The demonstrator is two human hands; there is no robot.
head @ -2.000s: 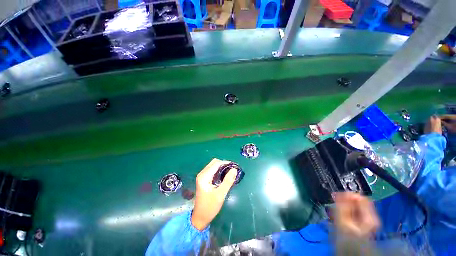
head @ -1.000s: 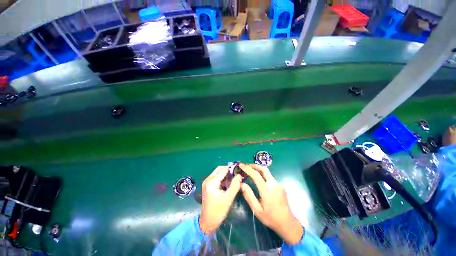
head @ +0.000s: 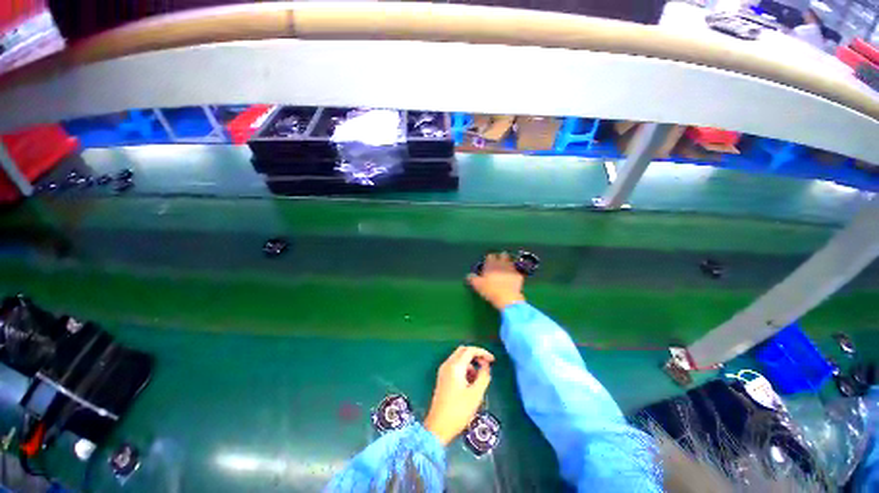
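My right hand (head: 499, 280) reaches over the sunken green conveyor. A dark round unit (head: 479, 266) shows partly at its fingertips. Another round black-and-silver unit (head: 526, 262) lies on the strip just right of the hand. My left hand (head: 459, 393) is above the near bench with fingers curled. A small dark spot shows between its fingers; I cannot tell if it is a held part. Two round units lie on the bench, one (head: 392, 413) left of my left wrist and one (head: 482, 433) right of it.
More units lie on the conveyor (head: 276, 247), left and right. A black machine (head: 96, 380) stands at left, another (head: 718, 424) at right. A blue bin (head: 792, 360) is by the pale post (head: 800, 298). Black trays (head: 357, 183) stand beyond. A pale beam (head: 434, 82) crosses the top.
My hands have parted; the right moved forward over the conveyor with a unit at its fingertips. The bench unit that lay beyond my hands is now nearer me. The view has shifted, showing the beam.
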